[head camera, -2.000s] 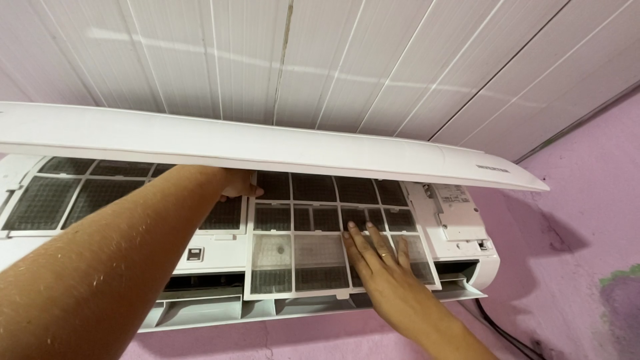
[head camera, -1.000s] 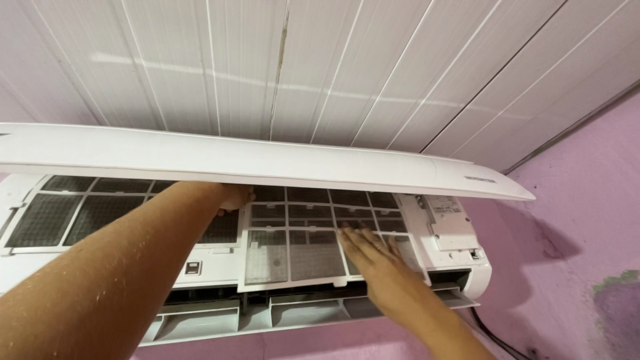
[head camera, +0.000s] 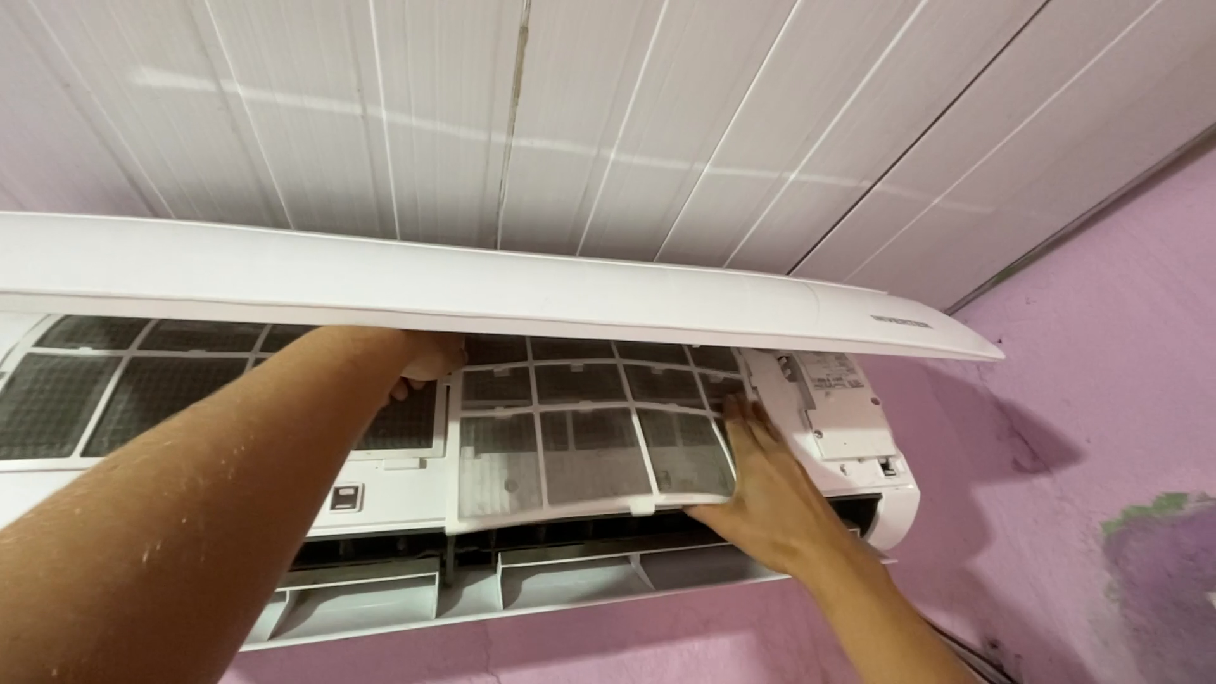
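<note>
A white split air conditioner's front panel (head camera: 494, 290) is raised, with mesh air filters below it. The right mesh filter (head camera: 594, 456) lies over the unit's front, its lower edge above the open air outlet. My right hand (head camera: 765, 475) is on that filter's right edge, thumb at the lower corner and fingers higher up. My left hand (head camera: 427, 361) reaches under the raised panel at the filter's upper left; its fingers are partly hidden, and whether they grip the filter cannot be told. The left mesh filter (head camera: 166, 399) sits in the unit, partly behind my left forearm.
A pale panelled ceiling (head camera: 589, 123) is close above the raised panel. The louver (head camera: 570, 581) hangs open below the outlet. At the right end are a cover plate (head camera: 845, 408) bearing a printed label and a pink wall (head camera: 1092, 446); dark cables run down at the lower right.
My right hand has moved from the mesh face of the right filter to its right edge and lower corner. My left hand stays under the raised panel.
</note>
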